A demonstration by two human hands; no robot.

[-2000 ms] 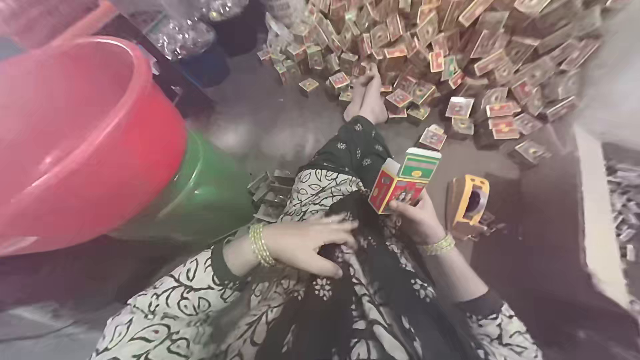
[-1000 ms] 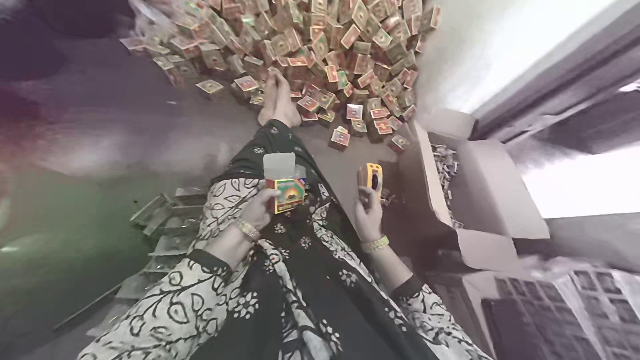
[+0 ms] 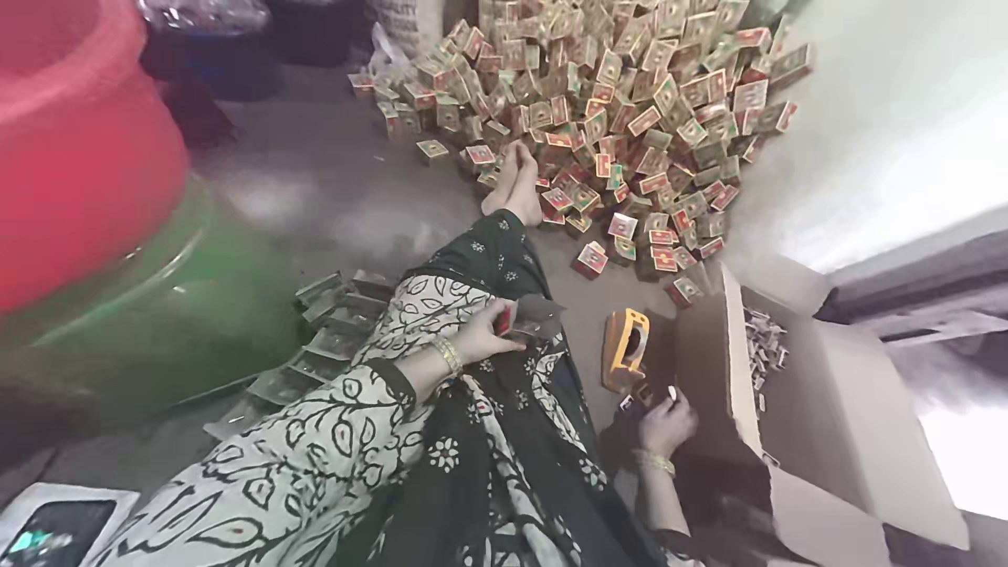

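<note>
Over my lap, my left hand (image 3: 482,337) grips a small printed carton (image 3: 529,316), with its grey flap side facing up. My right hand (image 3: 668,425) is low beside the large cardboard box, with a small pale piece (image 3: 672,391) pinched at its fingertips. Just above that hand, a yellow-orange holder or carton with an oval opening (image 3: 628,350) stands on the floor. A few small dark pieces (image 3: 639,395) lie between it and my fingers. What they are cannot be told.
A heap of small printed cartons (image 3: 614,118) spreads beyond my feet. The open cardboard box (image 3: 740,370) at right holds many small pieces (image 3: 764,346). Grey trays or open cartons (image 3: 315,354) lie left of my legs. Red (image 3: 71,157) and green (image 3: 173,276) tubs stand at far left.
My right hand has left the yellow-orange item, which it touched one second ago, and moved down toward the floor. The carton in my left hand has turned. The view has shifted back left.
</note>
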